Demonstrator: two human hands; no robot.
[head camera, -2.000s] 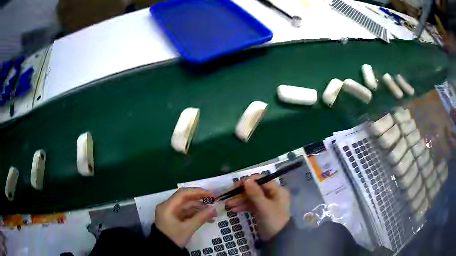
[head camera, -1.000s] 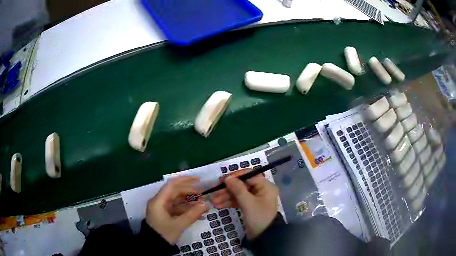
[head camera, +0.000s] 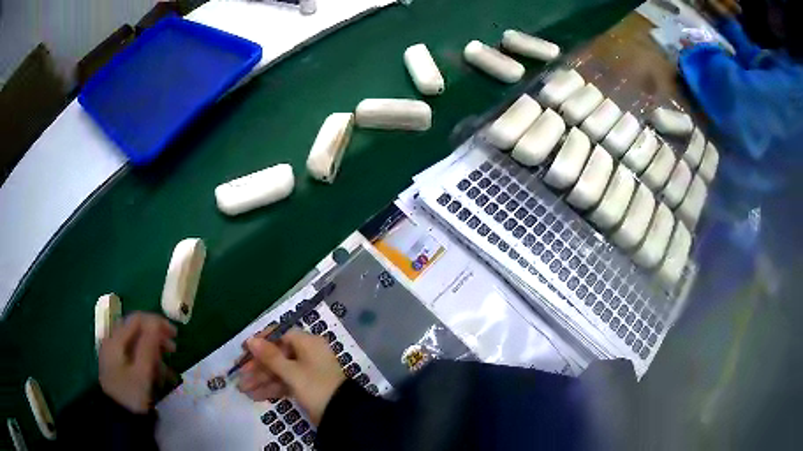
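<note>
My right hand (head camera: 290, 368) holds the black tweezers (head camera: 304, 313) over the label sheet (head camera: 202, 418). A small dark label (head camera: 217, 383) shows at the tweezers' tip; whether it is gripped or lies on the sheet is unclear. My left hand (head camera: 136, 361) is blurred at the belt's near edge. It overlaps the lower part of a cream housing (head camera: 107, 315); I cannot tell whether it grips it. Another cream housing (head camera: 184, 280), with a dark hole at its near end, lies on the belt just beyond my left hand.
More housings lie along the green belt (head camera: 264, 238). A blue tray (head camera: 167, 84) is across it. At right are stacked label sheets (head camera: 563, 264), rows of housings (head camera: 612, 189) on a brown board, and another person's blue sleeve (head camera: 731, 88). An orange-marked paper (head camera: 414, 251) lies beside the grey surface.
The view has turned right. My left hand has left the tweezers' tip and moved out to the belt beside a housing. My right hand still holds the tweezers over the sheet.
</note>
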